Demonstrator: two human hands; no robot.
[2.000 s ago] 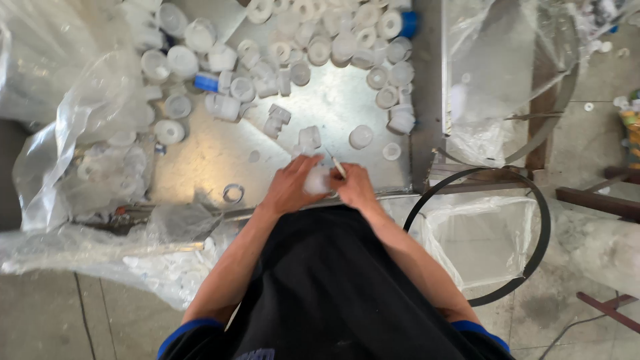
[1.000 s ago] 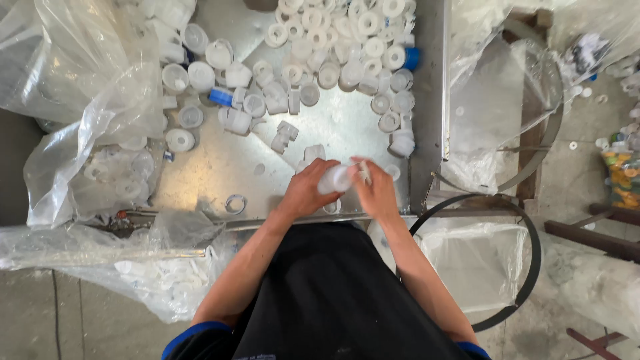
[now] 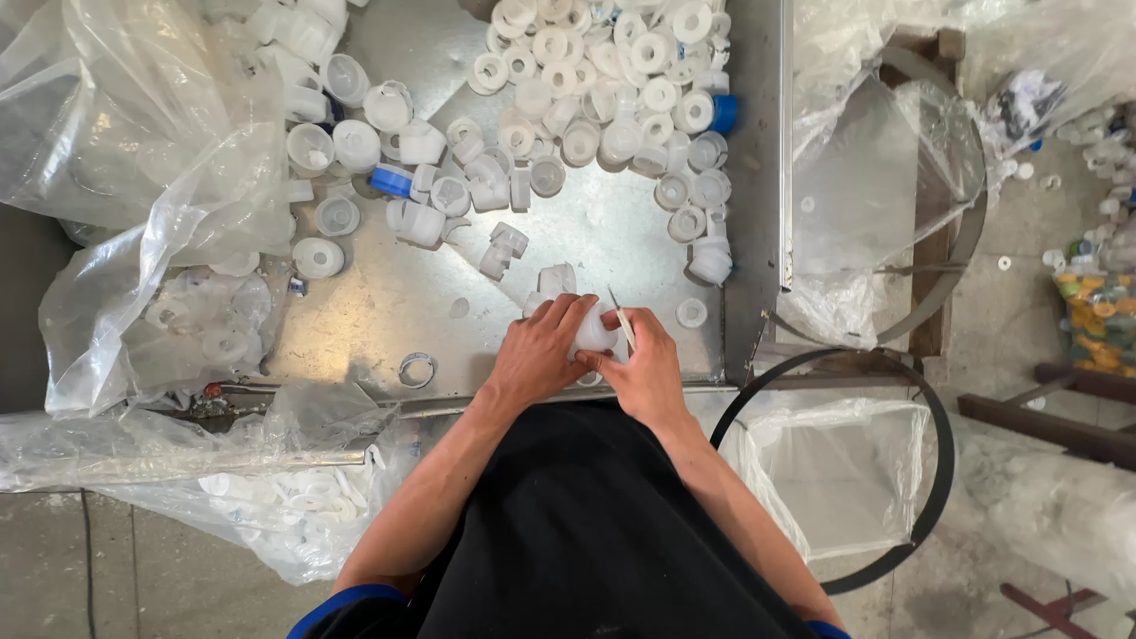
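Note:
Near the front edge of the metal work surface point(image 3: 399, 311), my left hand point(image 3: 543, 348) grips a white translucent plastic cap point(image 3: 595, 330) from its left side. My right hand point(image 3: 646, 359) touches the cap's right side and holds a small knife point(image 3: 627, 327), its thin blade pointing up and away. Just beyond my left hand lies a whitish plastic piece point(image 3: 556, 279). A flat white ring point(image 3: 691, 312) is to the right of my hands, and a thin clear ring point(image 3: 416, 370) to the left. My fingers partly cover the cap.
Piled white caps and rings point(image 3: 559, 75) fill the far side, with blue caps point(image 3: 391, 180) among them. Clear plastic bags point(image 3: 124, 160) cover the left. A raised metal wall point(image 3: 759, 177) bounds the right; beyond it a black hoop point(image 3: 948, 444) surrounds a clear bag point(image 3: 834, 470).
The cap, tilted up between my hands one second ago, now sits lower and closer to the surface. Both hands have drawn together around it.

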